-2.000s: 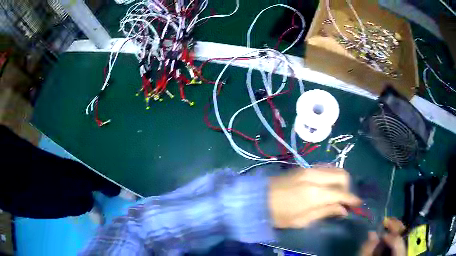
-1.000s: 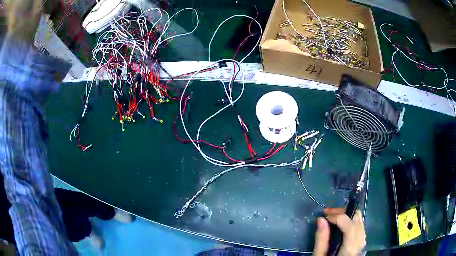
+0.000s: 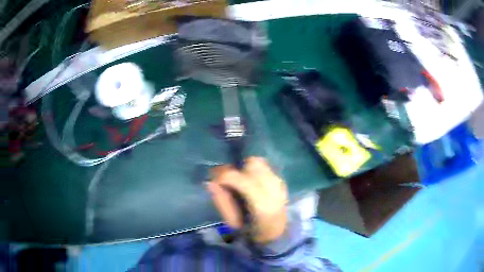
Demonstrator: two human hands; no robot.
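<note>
My right hand (image 3: 255, 196) is near the mat's front edge, blurred, closed around the black handle of the soldering iron (image 3: 233, 119). The iron's metal barrel points up toward the fume fan (image 3: 215, 56). The white solder spool (image 3: 119, 87) stands at the left. A blurred little pile of loose connectors (image 3: 174, 109) lies to its right. A white cable (image 3: 93, 159) with red leads (image 3: 119, 135) curves below the spool. My left hand is not in view.
The yellow sponge (image 3: 344, 151) sits at the front of the dark iron stand (image 3: 316, 98). A black soldering station (image 3: 377, 61) is further right. The brown cardboard box (image 3: 143, 21) is at the back. Another open box (image 3: 366, 196) stands below the table's right edge.
The view has swung right, so spool, fan and sponge appear further left. My left forearm has left the picture. My right hand still holds the iron.
</note>
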